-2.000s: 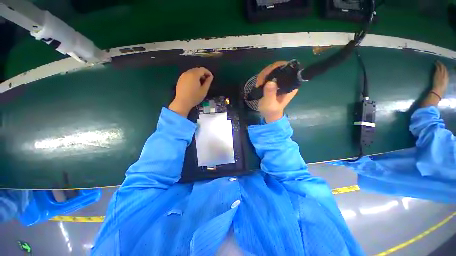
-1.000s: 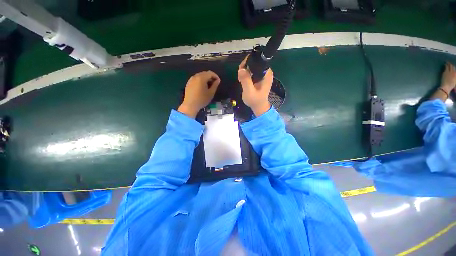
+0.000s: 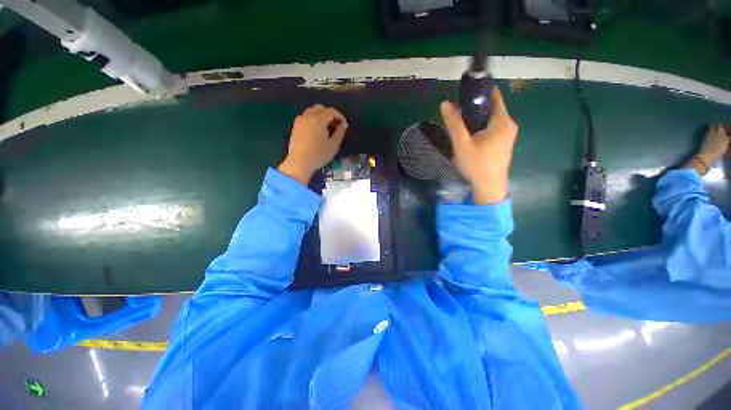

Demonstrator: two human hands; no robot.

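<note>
An opened tablet (image 3: 349, 220) with a silver-white plate lies in a black tray (image 3: 389, 260) in front of me. A small circuit board (image 3: 349, 169) shows at its far end. My left hand (image 3: 315, 140) rests at the tray's far left corner, fingers curled; whether it pinches anything cannot be told. My right hand (image 3: 483, 148) holds a black electric screwdriver (image 3: 476, 100), seen nearly end-on, right of the round mesh-topped dish (image 3: 426, 150). The screwdriver's tip is hidden.
A black inline box (image 3: 592, 202) with a white band lies on the right of the green bench. Another person's hand (image 3: 712, 146) is at the far right. Beyond the worn white rail (image 3: 545, 69) stand black trays (image 3: 561, 20). A white arm (image 3: 120, 58) is at upper left.
My right hand has moved with the screwdriver from the tablet's far right corner to the right, past the round dish. My left hand has stayed at the tray's corner.
</note>
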